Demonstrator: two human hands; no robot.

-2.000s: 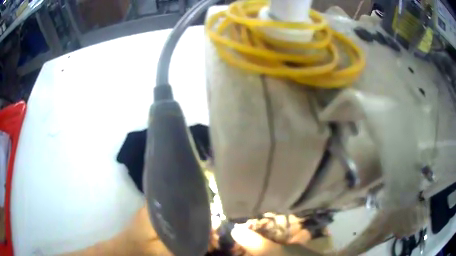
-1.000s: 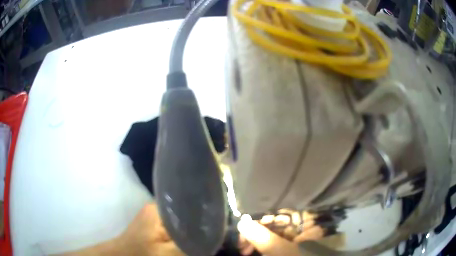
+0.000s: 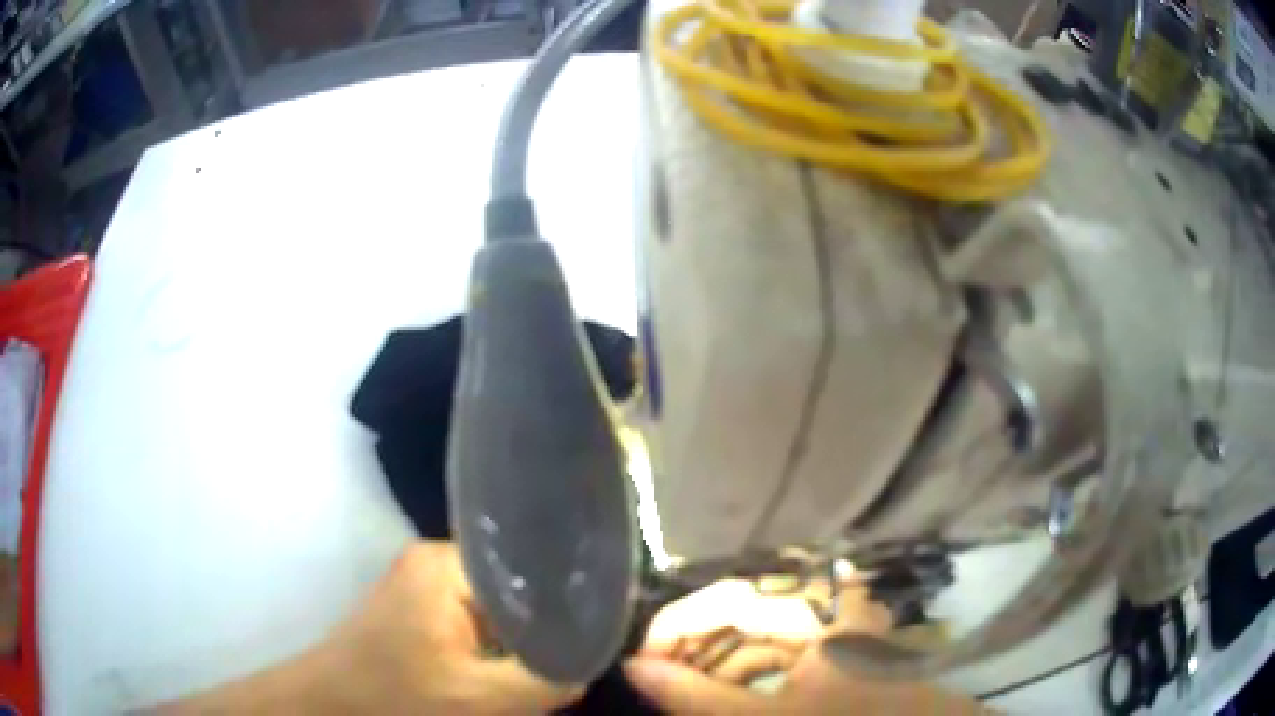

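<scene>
A black fabric piece [image 3: 413, 441] lies on the white table, partly hidden behind the grey lamp head [image 3: 545, 462]. More black cloth shows between my hands at the bottom edge. My left hand [image 3: 413, 636] is bare and rests at the fabric's near end; the lamp hides its fingers. My right hand [image 3: 762, 643] is bare, under the sewing machine head [image 3: 741, 378], brightly lit, with curled fingers closed at the dark cloth. The presser foot and needle area is mostly hidden by the machine head.
Yellow cord [image 3: 853, 133] is coiled on top of the machine. A red plastic basket [image 3: 59, 336] stands at the left edge of the white table [image 3: 210, 420]. Black-handled scissors [image 3: 1126, 657] lie at the lower right. Workshop frames stand behind.
My right hand has drawn back slightly toward the bottom edge, with its fingers more curled. The view has shifted a little; the fabric lies much as before.
</scene>
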